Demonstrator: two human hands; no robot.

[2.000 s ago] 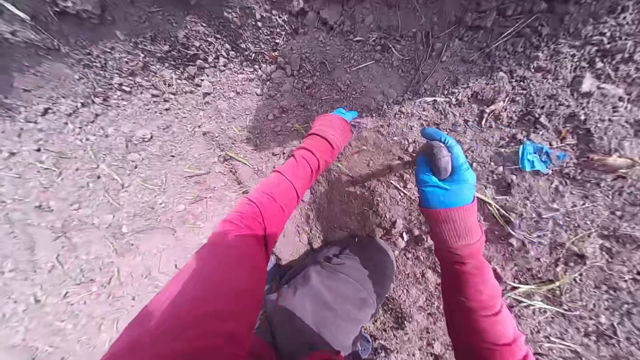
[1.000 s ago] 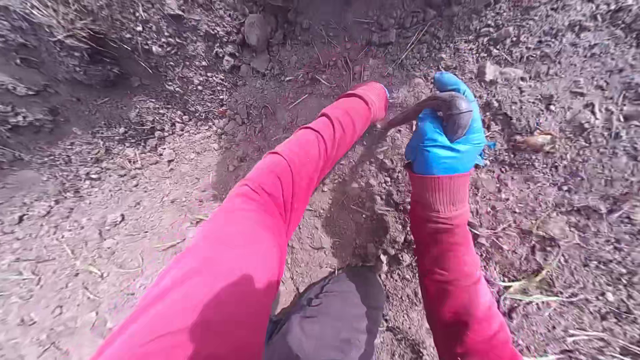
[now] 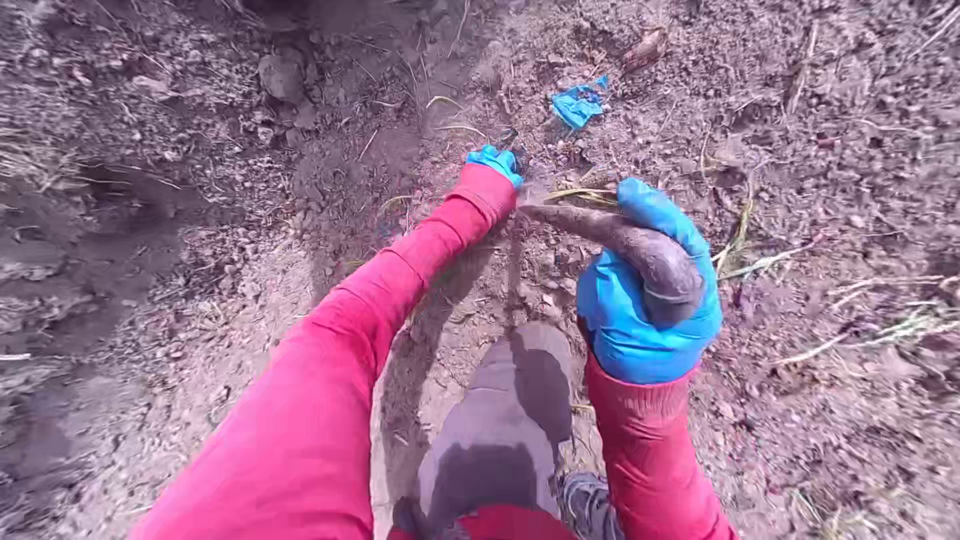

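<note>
My right hand, in a blue glove, is closed around a dull grey-brown curved tool handle, which narrows toward the left, near my left cuff. What the narrow end leads to is not plain. My left hand, also gloved in blue, reaches down to the soil ahead, its fingers bent and mostly hidden behind the cuff; whether it grips anything does not show. Just beyond it lies a small dark thing, too blurred to name. Thin pale-green stems lie on the dirt between the hands.
A crumpled scrap of blue glove-like material lies ahead, with a dry brown husk or leaf past it. A clod sits at the upper left near a dark hollow. More stalks lie at the right. My knee and shoe are below.
The view has shifted. The curved handle stays in my right hand and now shows more of its length. My left glove, mostly hidden behind the sleeve one second ago, shows more now.
</note>
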